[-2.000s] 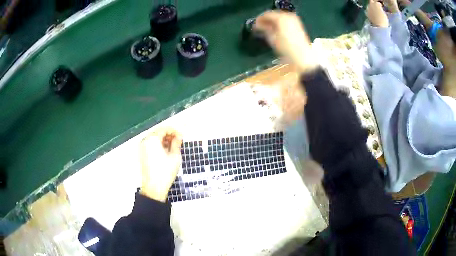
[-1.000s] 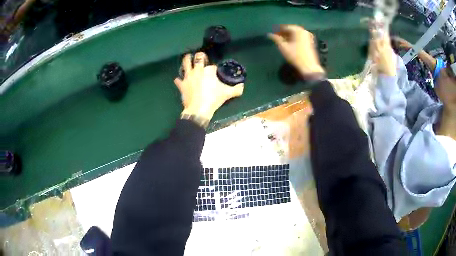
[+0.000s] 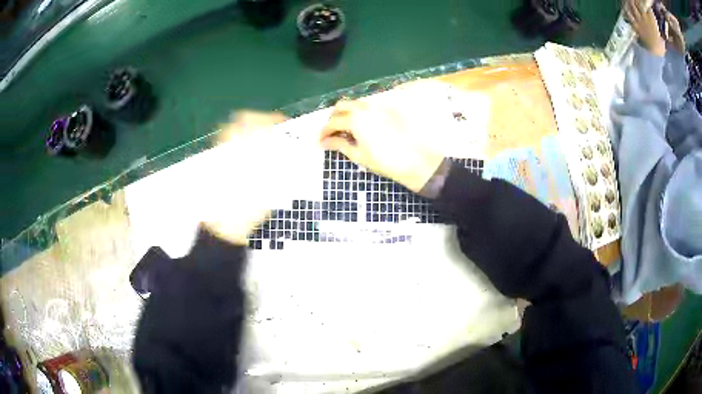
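Note:
The black pad sheet lies on the white work sheet, with its left part stepped and a pale strip along its lower part. My right hand is over the sheet's upper edge, fingers bent and fingertips together; whether it holds a pad is too small to tell. My left hand is blurred and washed out over the white sheet, left of the pads. A black cylindrical unit stands on the green belt beyond both hands, touched by neither.
More black units are on the green belt. A smartphone lies by my left sleeve, and cans are at lower left. A strip of round parts lies at right, beside a neighbour's grey-blue sleeve.
Both my hands have come back from the belt units to the work sheet. The view has shifted, and the units stand in different places. More of the round-part strip and the cans now show.

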